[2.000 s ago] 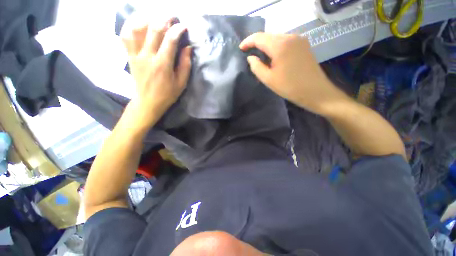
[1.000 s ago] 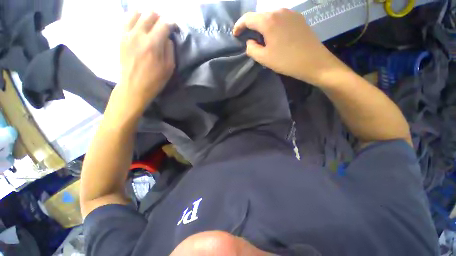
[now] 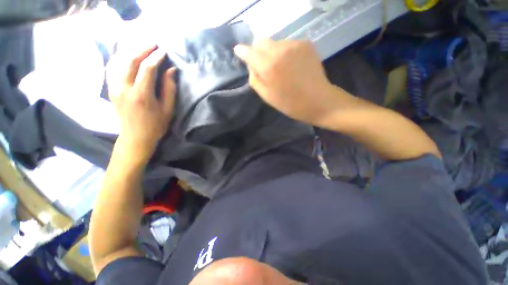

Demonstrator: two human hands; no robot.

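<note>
A dark grey garment piece [image 3: 214, 83] lies over the front edge of the white table and runs down to my lap, with a gathered line across its upper part. My left hand [image 3: 146, 92] lies on its left side, fingers bent, with cloth between thumb and fingers. My right hand [image 3: 287, 78] pinches its right side near the gathered line; the fingertips are partly hidden. The cloth's top edge is washed out by glare.
The white table [image 3: 67, 78] has a printed ruler [image 3: 340, 19] along its front edge. Yellow scissor handles [image 3: 421, 4] are cut off at the top. Dark cloth [image 3: 69, 133] lies at left. A blue basket [image 3: 418, 72] and heaped dark cloth are at right, a red rim [image 3: 161, 207] below.
The view has shifted, so the table and hands sit differently in it. The cloth, pulled taut and raised a second ago, now lies lower and looser, with its upper end showing again between my hands.
</note>
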